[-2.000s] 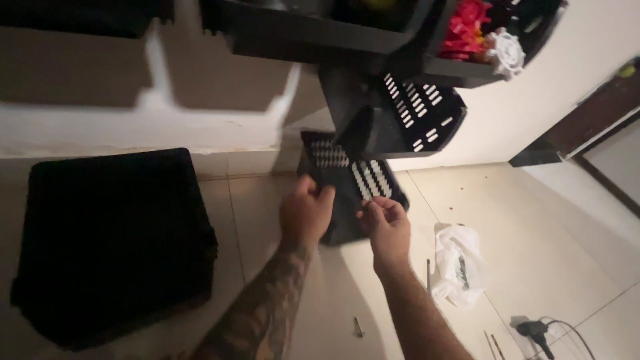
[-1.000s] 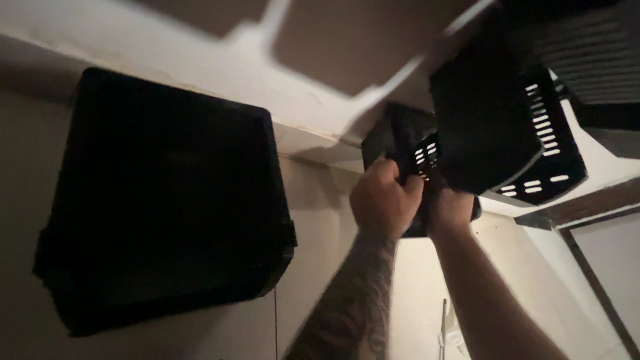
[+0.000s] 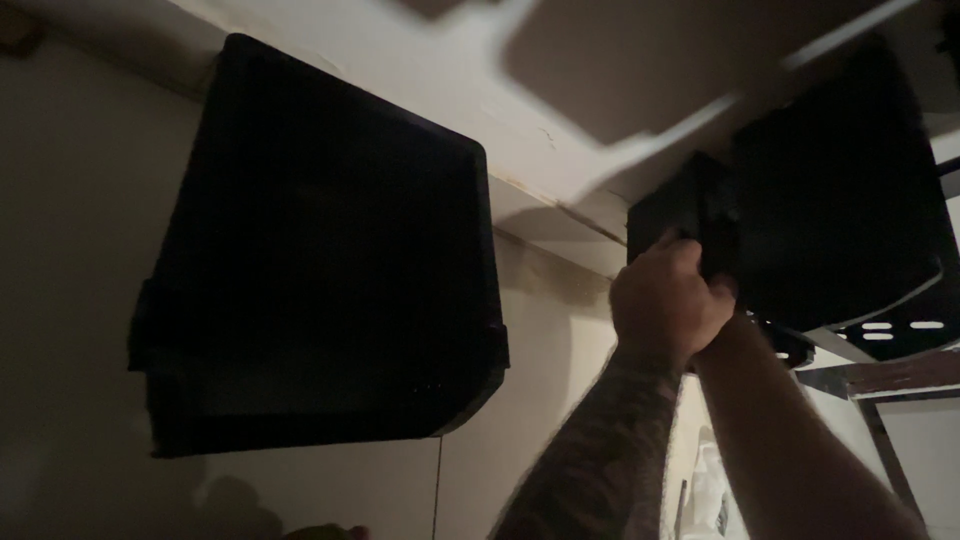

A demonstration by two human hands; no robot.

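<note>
In the head view my left hand [image 3: 671, 300], at the end of a tattooed forearm, is at the dark lower tray [image 3: 667, 210] of a black plastic rack, its fingers bent against the shadowed part. Just behind it is my right hand [image 3: 724, 330], mostly hidden by the left one and the shade; what it touches does not show. Above and to the right of both hands hangs a larger black tier [image 3: 832, 202] with a slotted panel [image 3: 892, 330] under its edge.
A large black plastic bin [image 3: 322, 247] stands on the tiled floor [image 3: 525, 465] to the left, near the wall [image 3: 420, 82]. A white plastic bag [image 3: 705, 487] lies on the floor at lower right. A dark frame [image 3: 885, 442] is at the far right.
The view has swung and tilted a lot. My right hand, plainly seen beside the left one two seconds ago, is now mostly behind it. Both hands remain at the lower tray.
</note>
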